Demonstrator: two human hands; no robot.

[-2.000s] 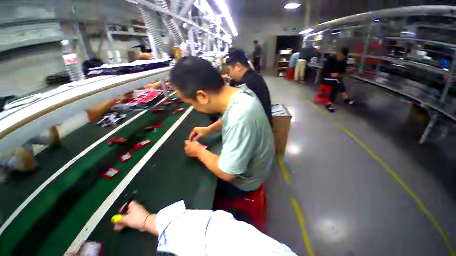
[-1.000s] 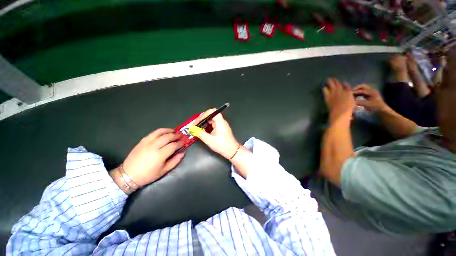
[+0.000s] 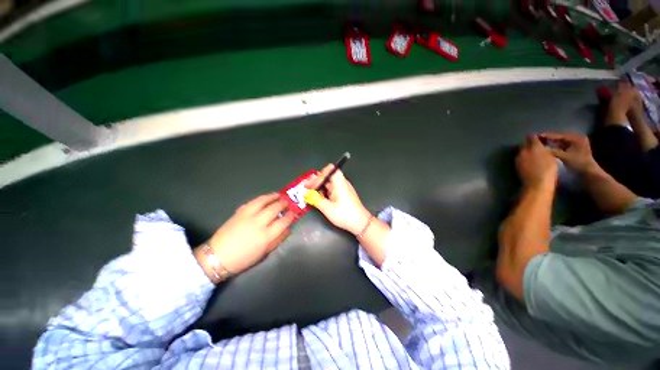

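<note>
A red labelled product unit point(image 3: 295, 194) with a white printed label lies tilted on the dark worktop point(image 3: 239, 162) in front of me. My left hand point(image 3: 250, 233) holds its left and lower side with the fingertips. My right hand point(image 3: 340, 200) holds a pen-like tool point(image 3: 334, 170) with a dark shaft and a yellow section, its yellow end at the label. The dark end points up and right. The tool's very tip is too small to make out.
Beyond the white edge rail point(image 3: 347, 95), the green belt point(image 3: 289, 65) carries several red units point(image 3: 358, 49). A grey metal post point(image 3: 43, 105) stands at the left. A neighbour's hands point(image 3: 553, 155) work at the right, with another person's hands point(image 3: 624, 101) farther along.
The view has swung from the aisle down to the worktop. Since one second ago, hands, unit and tool appear slightly farther right in the picture. The right hand stays at the label.
</note>
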